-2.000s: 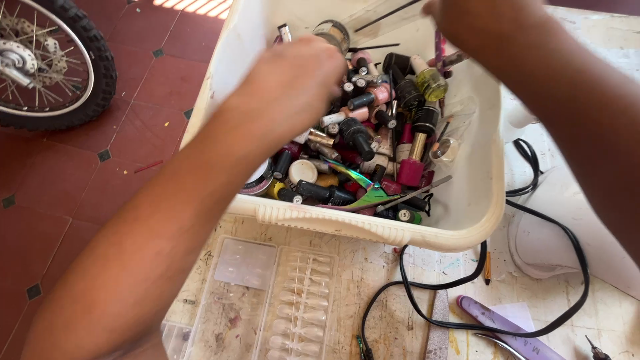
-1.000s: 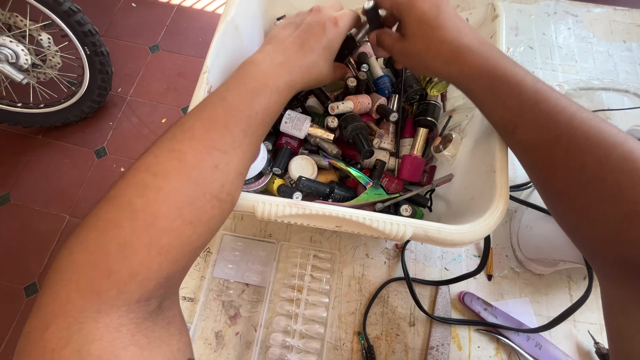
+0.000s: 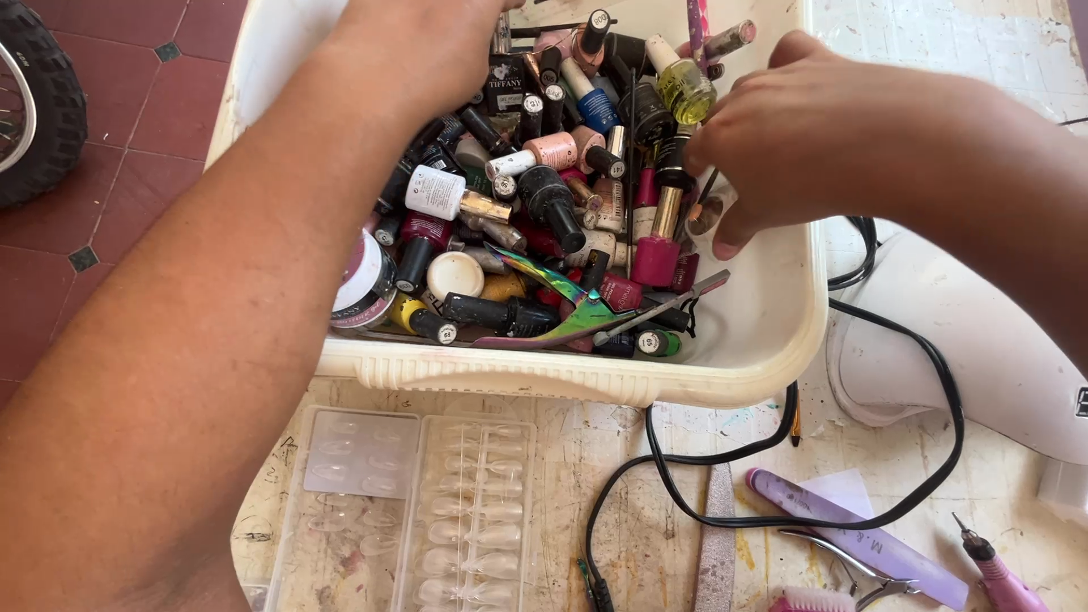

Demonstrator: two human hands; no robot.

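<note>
A cream plastic basin [image 3: 510, 374] is full of nail polish bottles. My left hand [image 3: 425, 55] is over its far left part, beside a black box [image 3: 505, 83]; its fingertips are cut off by the top edge, so its hold is hidden. My right hand [image 3: 765, 144] is over the right side, fingers apart, next to a yellow-green oil bottle [image 3: 687, 92] and a clear round container [image 3: 710, 212]. Rainbow-coloured metal nippers [image 3: 586, 310] lie on the near bottles, by a white-lidded jar [image 3: 361, 280] and a magenta bottle [image 3: 656, 255].
On the stained table lie an open case of clear nail tips [image 3: 476, 510], a black cable [image 3: 948, 382], a purple nail file [image 3: 858, 535], metal nippers [image 3: 850, 565] and a pink nail drill [image 3: 994, 565]. A white lamp housing [image 3: 952, 340] is at right, a motorcycle wheel [image 3: 51, 102] at upper left.
My right hand has moved right and nearer, away from my left hand, since one second ago. A white bottle with a gold cap lies on the left of the pile, not visible there two seconds ago.
</note>
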